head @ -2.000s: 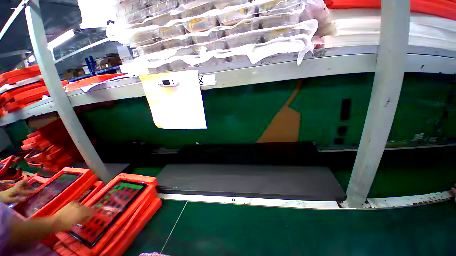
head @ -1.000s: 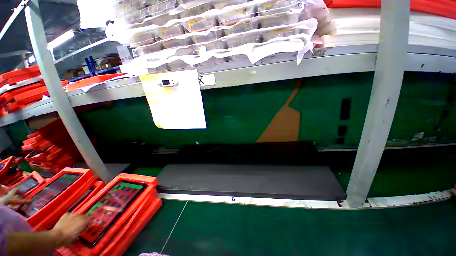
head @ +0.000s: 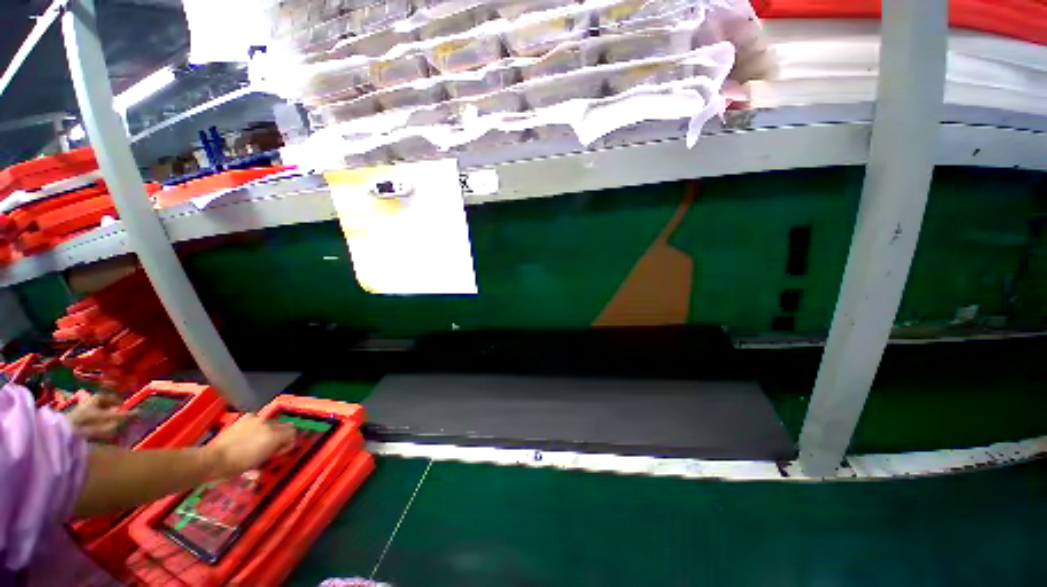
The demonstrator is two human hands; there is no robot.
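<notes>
Neither of my hands can be made out. A small pink patterned patch [head: 354, 582] at the bottom edge is too cut off to identify. A tablet [head: 235, 499] with a red and green grid on its dark screen lies in the top red foam tray [head: 312, 495] of a tilted stack, left of me on the green bench [head: 643, 527]. Another person's hand [head: 250, 445], reaching from the left, is over the tablet's upper part. Their other hand [head: 98, 415] is at a second tablet [head: 155, 415] in a red tray behind.
A dark grey mat [head: 574, 415] lies behind the bench's white edge strip. A slanting grey post [head: 867, 252] stands right, another [head: 161, 264] left. The shelf above holds clear blister trays [head: 482, 80] and foam trays. A white-yellow sheet [head: 408, 235] hangs from it.
The other person's nearer hand has moved up the tablet, from its lower left part to its upper part. More green shows at its lower end. Their pink sleeve reaches further in.
</notes>
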